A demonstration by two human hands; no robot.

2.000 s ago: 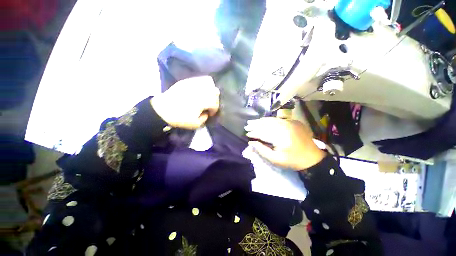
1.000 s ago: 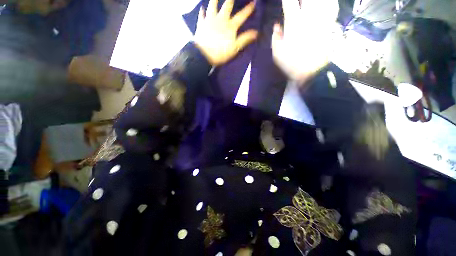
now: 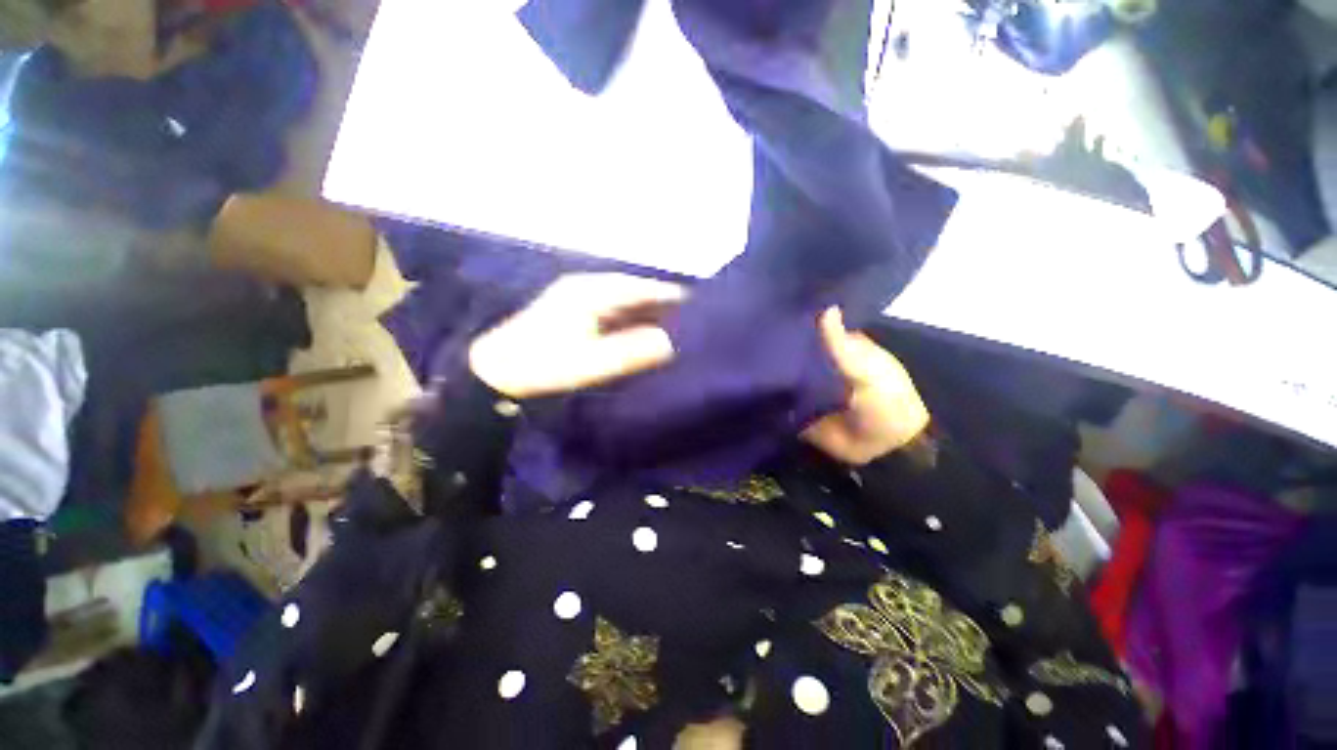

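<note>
Dark purple garment fabric (image 3: 733,366) is bunched between my hands over my lap, in front of the table edge. A length of it runs up across the white table (image 3: 557,161). My left hand (image 3: 579,334) is on the left side of the bunch, fingers closed on the cloth, slightly blurred. My right hand (image 3: 873,393) holds the right side, thumb up, its fingers partly hidden by the cloth. Another dark cloth piece (image 3: 587,37) lies on the table at the top.
Scissors with reddish looped handles (image 3: 1224,252) lie on the table at the right. Blurred machine parts (image 3: 1048,30) show at the top right. Purple and red cloth (image 3: 1210,586) is at the lower right. A blue plastic object (image 3: 205,615) is at the lower left.
My view has tilted down and the machine head is mostly out of it. My hands have come back from the table to my lap and now grip the bunched purple cloth.
</note>
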